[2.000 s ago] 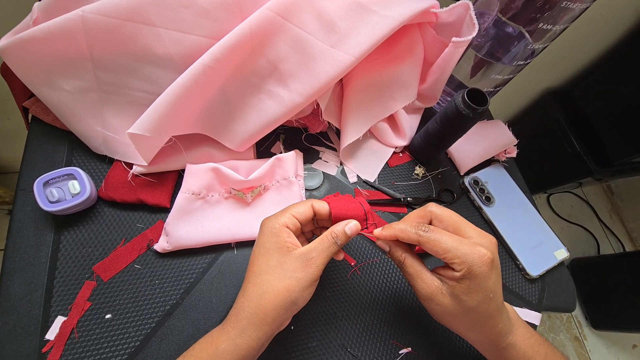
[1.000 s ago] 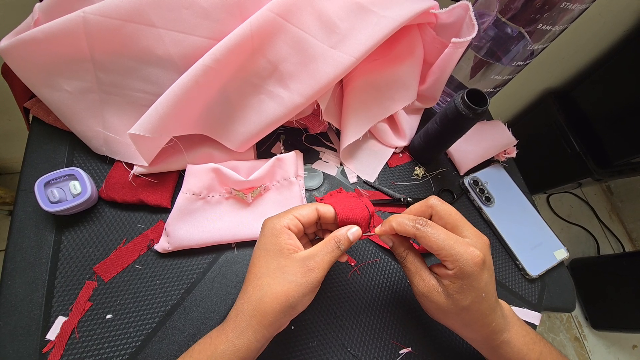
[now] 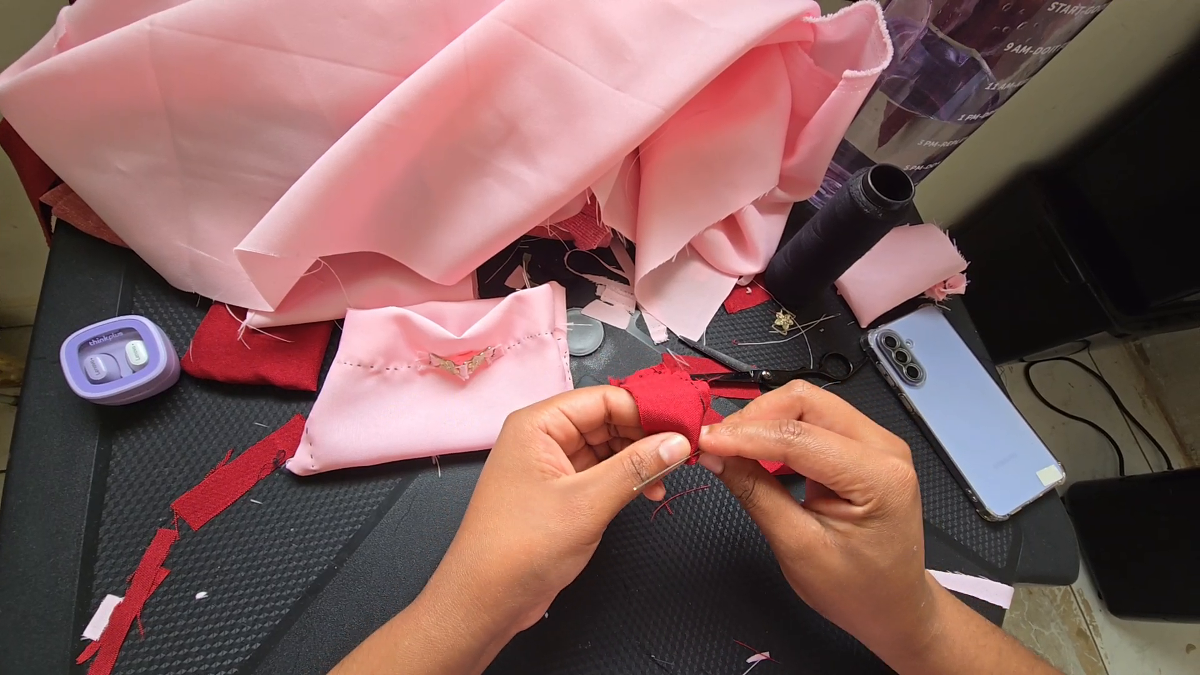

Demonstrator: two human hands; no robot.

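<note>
My left hand [image 3: 572, 459] grips a small piece of red fabric [image 3: 670, 398], its thumb along the lower edge. At that same edge, my right hand [image 3: 825, 478] pinches a thin sewing needle [image 3: 661, 473], which points down to the left across my left thumb. Black-handled scissors [image 3: 787, 377] lie just behind the right hand, partly over red scraps. Left of the hands lies a stitched pink fabric pouch [image 3: 422, 403] with a small gold ornament [image 3: 461, 362]. Whether the needle's far end is in the cloth cannot be told.
Pink cloth [image 3: 422, 141] is heaped at the back. A black thread cone [image 3: 839, 234] stands beside a smartphone [image 3: 966, 412]. A purple earbud case [image 3: 120, 360], a red fabric pouch [image 3: 258, 347] and red strips [image 3: 239, 473] lie at the left. A large bottle [image 3: 966, 75] stands behind.
A needle now shows plainly across my left thumb, between the two hands. Both hands have stayed in about the same place with the red fabric.
</note>
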